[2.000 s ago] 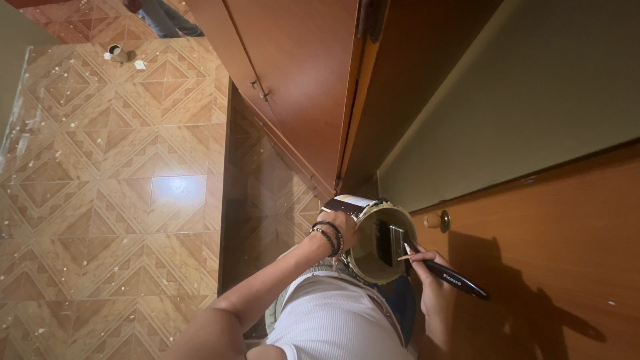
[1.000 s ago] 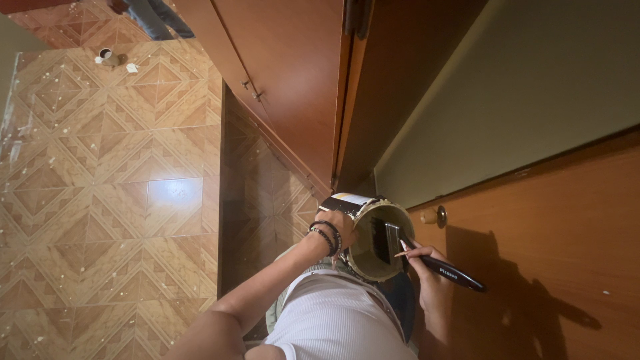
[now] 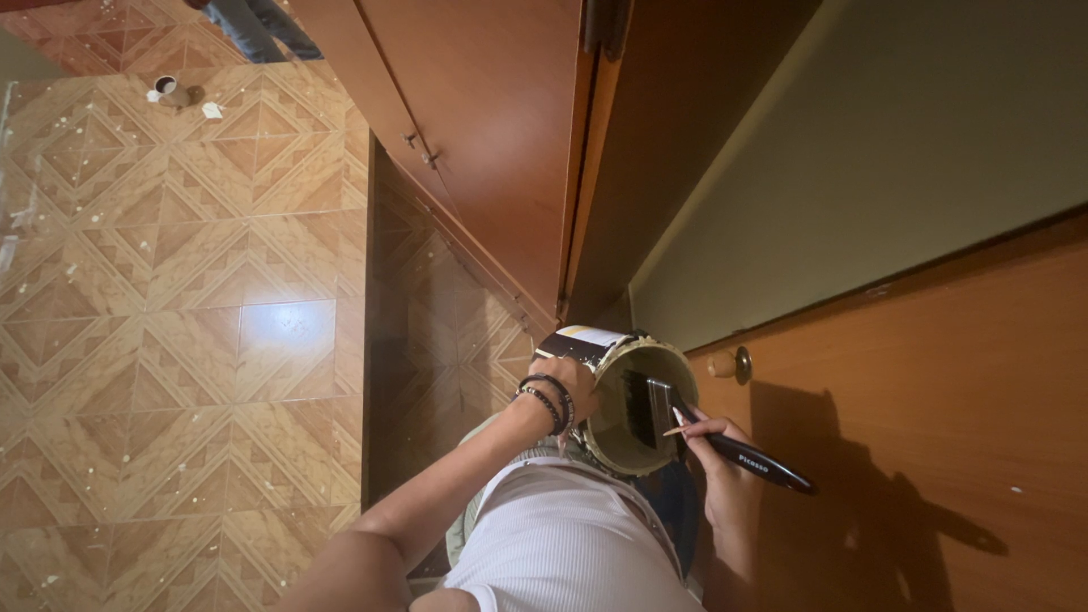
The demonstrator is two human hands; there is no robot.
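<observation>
My left hand (image 3: 565, 387), with dark bead bracelets at its wrist, holds a paint bucket (image 3: 548, 344) by its side near the rim. The bucket is tilted, its mouth facing me, and paint is smeared around the rim. My right hand (image 3: 722, 446) grips a wide paintbrush by its black handle (image 3: 752, 459). The brush's dark bristles (image 3: 639, 408) are inside the mouth of the bucket. How much paint lies in the bucket cannot be made out.
A wooden door with a round knob (image 3: 724, 365) is at the right. Wooden cabinet doors (image 3: 501, 127) stand ahead. Paint-spotted floor tiles (image 3: 195, 340) spread at the left, with a small cup (image 3: 170, 91) on them. Another person's jeans-clad legs (image 3: 255, 30) show at the top left.
</observation>
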